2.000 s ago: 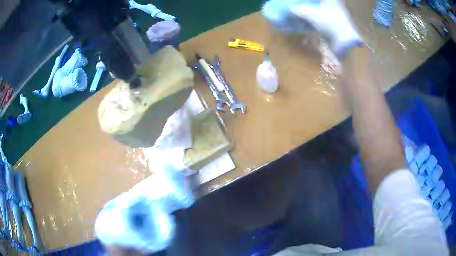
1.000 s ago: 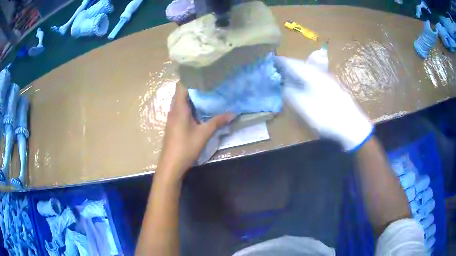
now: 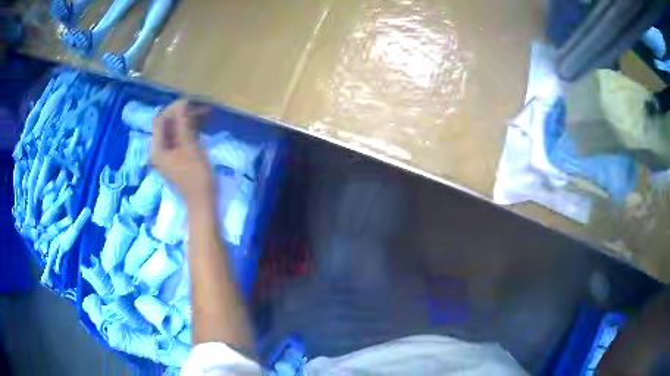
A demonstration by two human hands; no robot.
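My left hand (image 3: 180,147), bare and blurred, is over the left parts bin (image 3: 273,165). Its fingers are bent and slightly apart, and I see nothing held in it. Hollow light-blue body parts (image 3: 121,242) lie jumbled in the bin below and around it. At the right, another blue body part (image 3: 588,163) sits in the press under the cream upper block (image 3: 628,110). The lower fixture is mostly hidden. My right hand is out of the picture; only a blurred bit of forearm shows at the lower right edge.
Thin blue limb parts (image 3: 51,172) fill a bin at the far left. Long leg assemblies (image 3: 150,33) lie on the brown table (image 3: 397,66) at the top left. White cloth (image 3: 532,147) is beside the fixture. A blue bin (image 3: 580,341) shows partly at the lower right.
The view has swung left. My left hand has left the blue part at the press and moved over the left bin. My gloved right hand has gone out of view.
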